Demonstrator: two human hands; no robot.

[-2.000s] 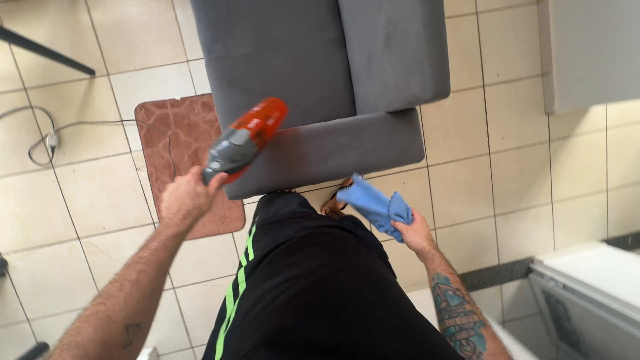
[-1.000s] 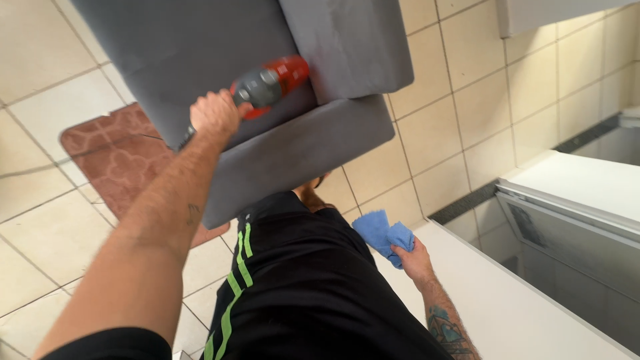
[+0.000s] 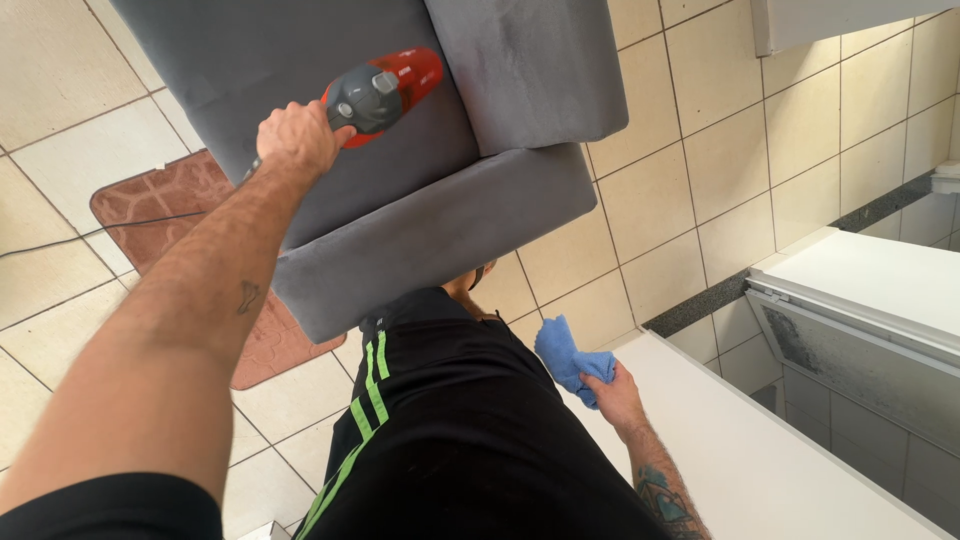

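Observation:
My left hand [image 3: 304, 140] grips the handle of a red and grey handheld vacuum cleaner [image 3: 367, 101]. The vacuum is over the seat of a grey upholstered sofa [image 3: 337, 187], its red nozzle end pointing toward the back cushion [image 3: 532, 67]. The hand hides most of the handle. At the lower right, beside my leg, my right hand [image 3: 616, 394] holds a crumpled blue cloth [image 3: 571, 360], which hangs clear of the sofa. The sofa's armrest [image 3: 442, 232] lies between the seat and my legs.
A reddish-brown mat [image 3: 161, 202] lies on the tiled floor, partly under the sofa, with a dark cord [image 3: 112, 225] across it. On the right are a white surface [image 3: 720, 450], a framed glass panel [image 3: 862, 360] and a dark stone sill [image 3: 701, 304]. A white piece of furniture [image 3: 832, 22] stands at the top right.
My left hand has carried the vacuum from the armrest side farther over the seat, toward the back cushion. My right hand still holds the blue cloth. The view has shifted and turned.

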